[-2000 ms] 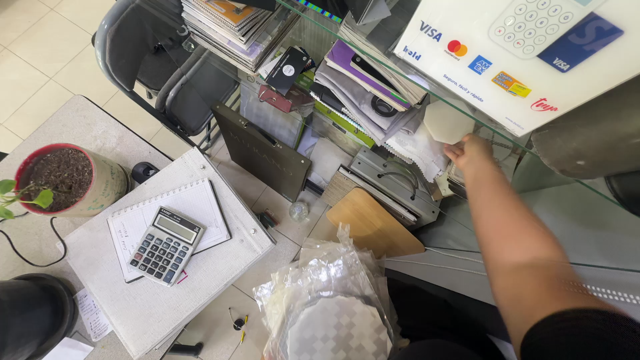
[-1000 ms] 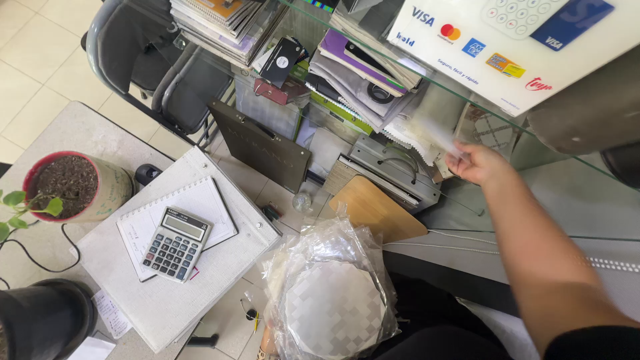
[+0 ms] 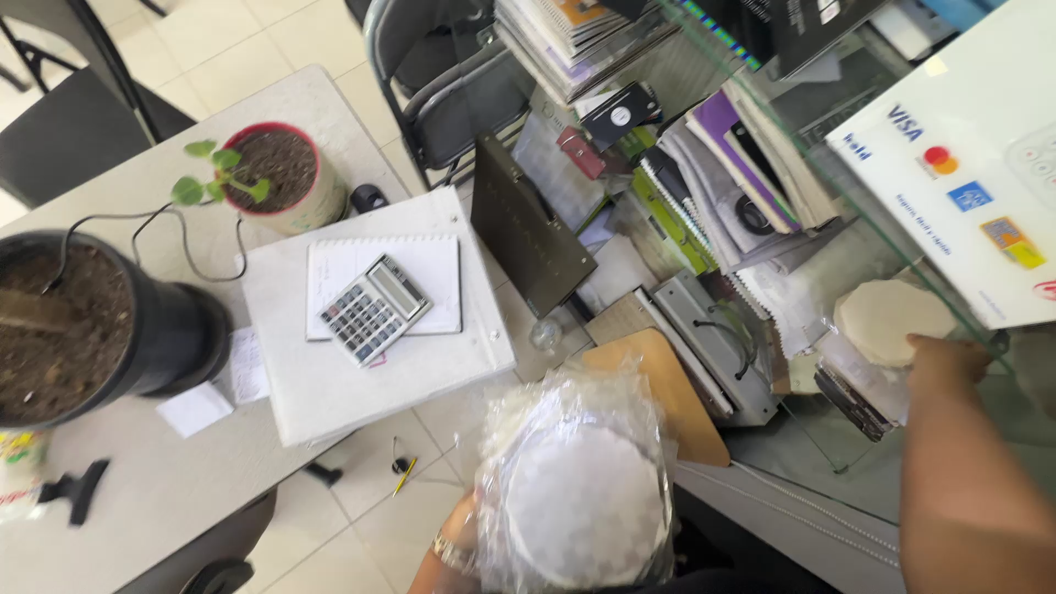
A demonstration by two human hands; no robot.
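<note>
My left hand [image 3: 462,524], with a metal watch at the wrist, holds a stack of round, pale pieces in clear plastic bags [image 3: 586,503] at the bottom middle. The plastic hides most of its fingers. At the right, my right hand [image 3: 949,359] is at the edge of a cream-coloured disc with a scalloped rim [image 3: 891,322]. The disc lies over papers and small packages on the glass shelf unit. Whether the fingers grip the disc or only touch it, I cannot tell.
A calculator [image 3: 375,309] lies on a notebook and white binder [image 3: 289,388]. Potted plants [image 3: 280,177] stand on the grey table [image 3: 165,495]. Near the shelf are a wooden board [image 3: 660,396], a grey lever-arch file [image 3: 718,346], a dark case [image 3: 528,231] and a payment-card sign [image 3: 973,165].
The view has shifted, showing more of the table at left. My right hand has stayed around the right shelf, where the cream disc now lies beside its fingers. The bagged stack remains at the bottom middle.
</note>
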